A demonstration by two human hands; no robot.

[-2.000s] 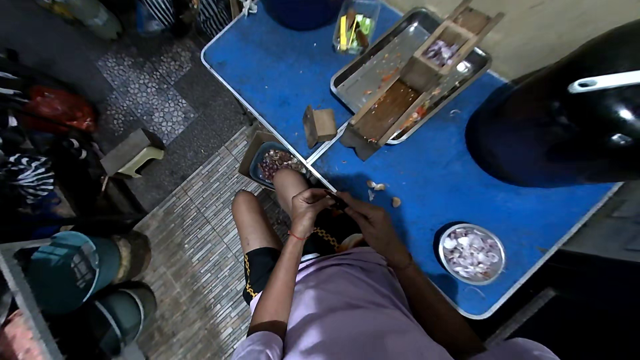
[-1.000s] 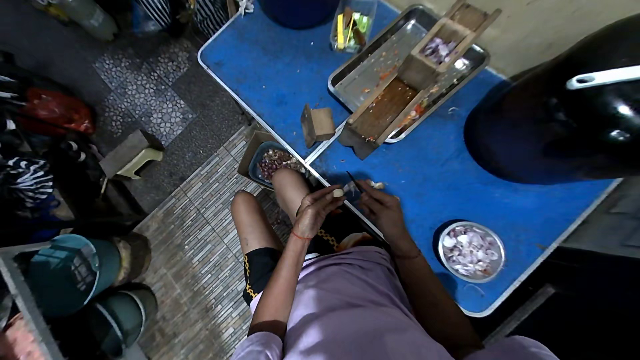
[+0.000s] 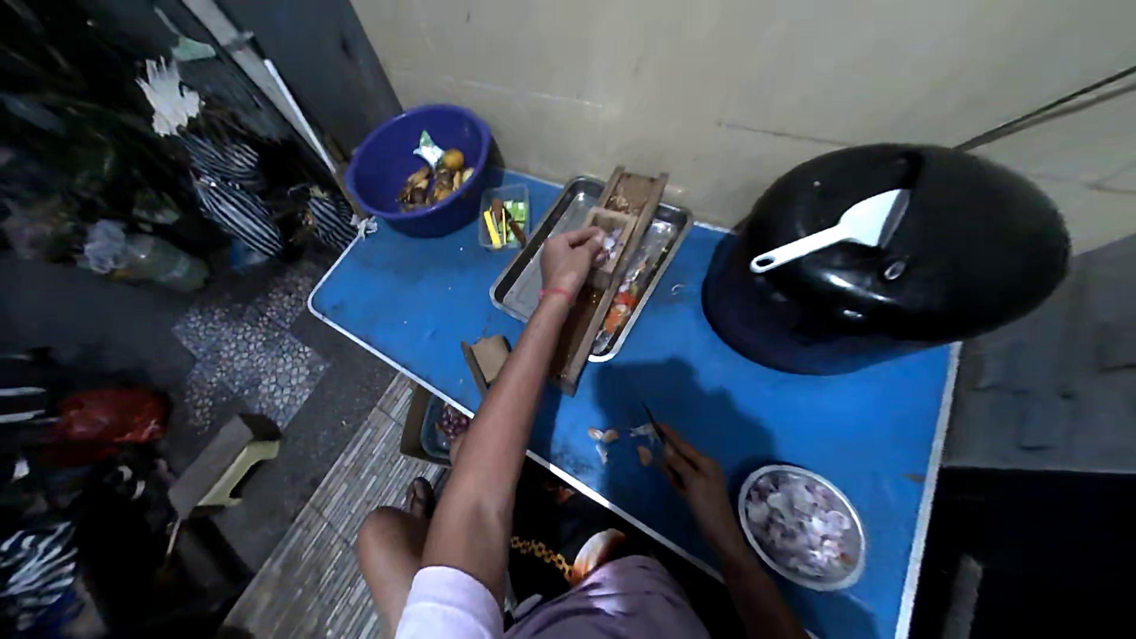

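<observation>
My left hand reaches over the metal tray, its fingertips at the square wooden box of a wooden slicer. Pale purple pieces, apparently shallots, lie in that box; whether my fingers hold one is hidden. The slicer's long wooden board slants across the metal tray. My right hand holds a small dark knife low over the blue table, blade pointing away from me. Small peel scraps lie just left of the blade. Right of that hand stands a metal bowl of peeled shallots.
A large black pot with a white spatula on its lid stands at the right. Further left are a clear container and a purple basin. A wooden block sits by the near edge, above a tub of unpeeled shallots.
My left hand has moved from beside my right hand near the table's edge, out to the slicer's box. The right hand still has the knife. The view has tilted up.
</observation>
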